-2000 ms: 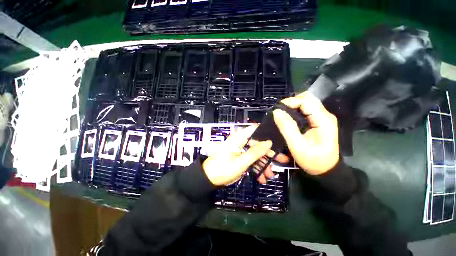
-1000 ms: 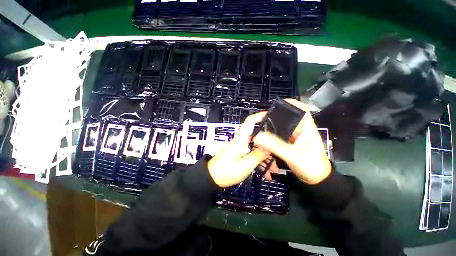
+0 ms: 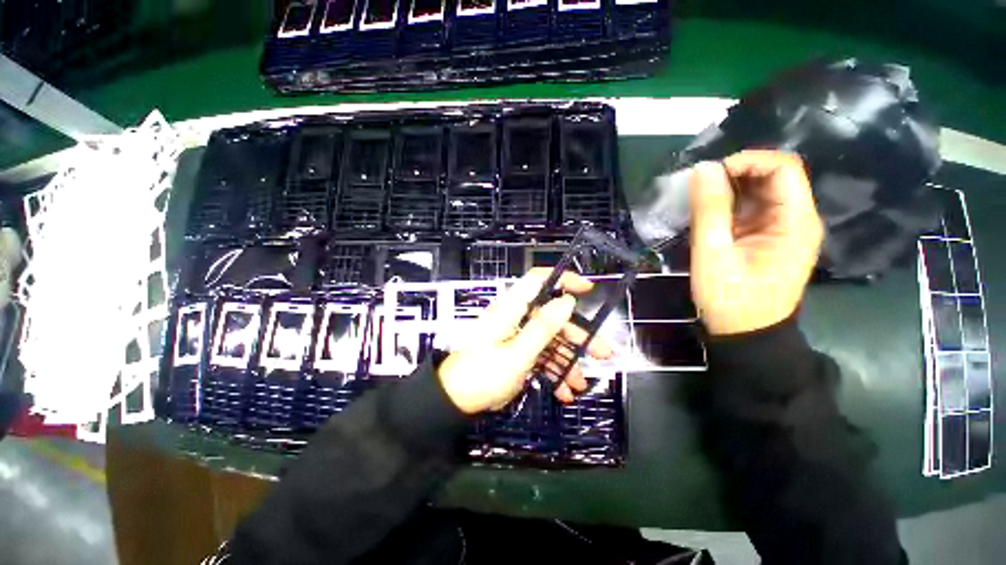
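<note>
My left hand (image 3: 513, 348) holds a black front housing (image 3: 601, 248) tilted over the right part of the blister tray (image 3: 320, 444). Its window is open and its keypad grid shows between the fingers. My right hand (image 3: 759, 237) is raised to the right of the housing, apart from it, with thumb and index finger pinched near the dark heap. A thin dark film seems to hang at these fingertips, but it is too blurred to be sure. A die-cut sheet (image 3: 666, 322) lies under the hands, with open white cells at its left and dark cells at its right.
White waste sheets (image 3: 88, 287) are piled at the left. A crumpled shiny black film heap (image 3: 855, 144) lies at the right. Unused die-cut sheets (image 3: 958, 331) lie at the far right. Stacked filled trays (image 3: 463, 55) stand behind. A brown cardboard box (image 3: 166, 502) is at the bench's lower left edge.
My right hand has left the housing and moved up and right toward the dark heap. The housing's window now shows open in my left hand. The camera view has shifted slightly.
</note>
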